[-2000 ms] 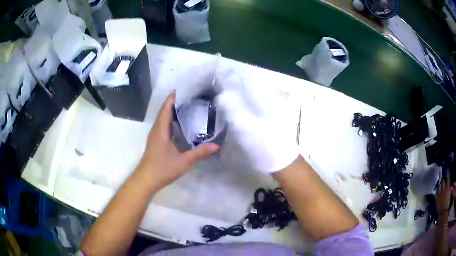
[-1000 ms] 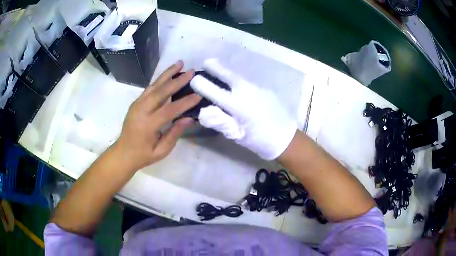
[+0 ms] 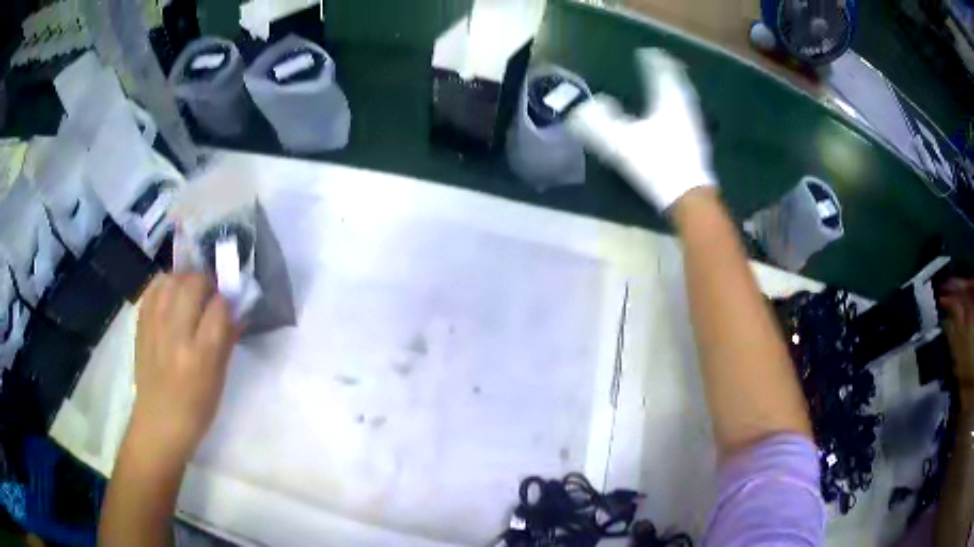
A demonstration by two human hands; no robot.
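My bare left hand (image 3: 184,347) grips the near side of a black retail box (image 3: 269,280) at the left of the table. The box's flap stands up, and a bagged device with a white label (image 3: 226,262) shows in its top. My white-gloved right hand (image 3: 654,137) is over the green belt with fingers spread. Its fingertips are at the right edge of an upright bagged device (image 3: 550,134); whether they touch it is unclear. An open black box with pale flaps (image 3: 468,107) stands just left of that device.
Filled boxes (image 3: 80,278) line the left edge. Two bagged devices (image 3: 297,96) stand on the belt at upper left; another (image 3: 801,222) leans at right. Black cables (image 3: 571,513) lie at the near edge, with a larger pile (image 3: 833,395) at right. Another person's arm (image 3: 958,353) shows at far right.
My hands have parted from over the black box at mid-table. My left hand is now at a box on the left; my right hand has reached out over the belt. Belt items have shifted in view.
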